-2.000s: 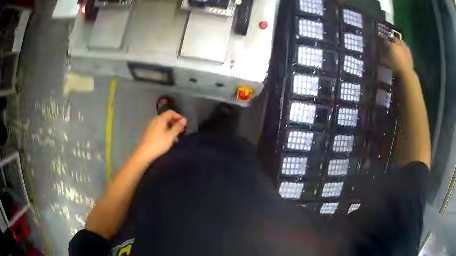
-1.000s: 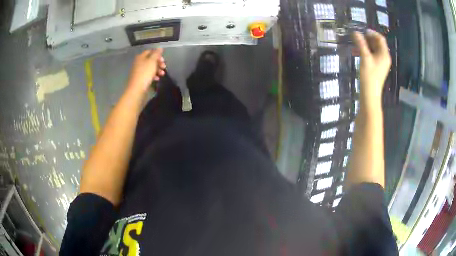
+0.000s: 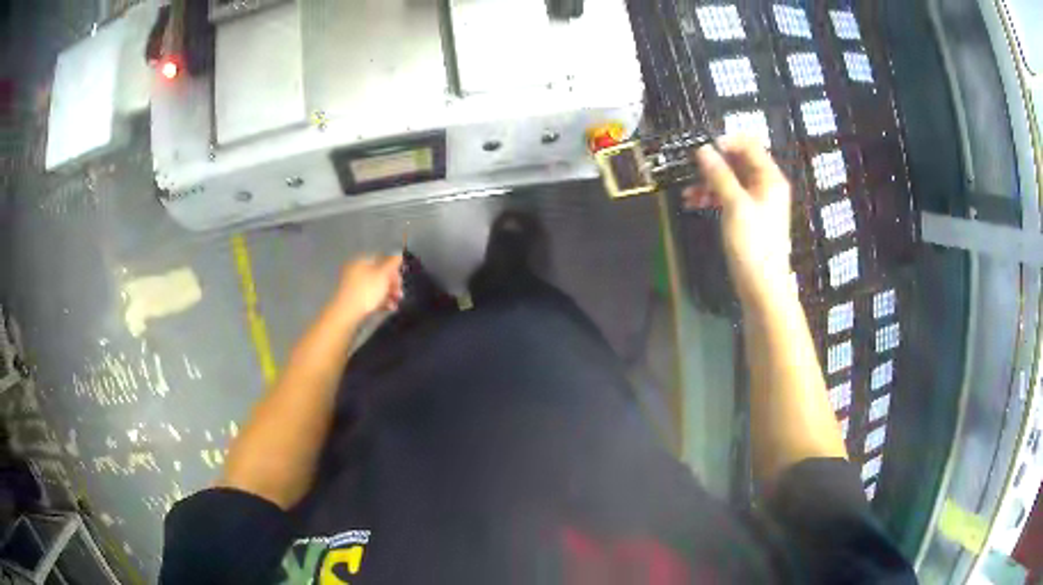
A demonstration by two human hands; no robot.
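Note:
A black front housing (image 3: pixel 654 166) with a gold-outlined screen window is held in my right hand (image 3: pixel 743 189). My fingers grip its keypad end, and the window end points left, beside the emergency stop. My left hand (image 3: pixel 374 283) is in front of the machine, above the floor, with its fingers curled. Whether it holds anything is too blurred to tell. A black blister tray (image 3: pixel 789 149) at the right shows rows of parts with pale key grids.
The white-grey bench press (image 3: pixel 526 126) stands ahead, with a control display (image 3: pixel 391 166), round buttons and an orange-red emergency stop (image 3: pixel 605 136) at its right corner. A red light (image 3: pixel 170 70) glows at its left. A yellow line (image 3: pixel 253 311) runs along the floor.
My right hand has brought the housing from over the tray leftward to the machine's right corner. My left hand has moved slightly lower and right in the view. The view has shifted.

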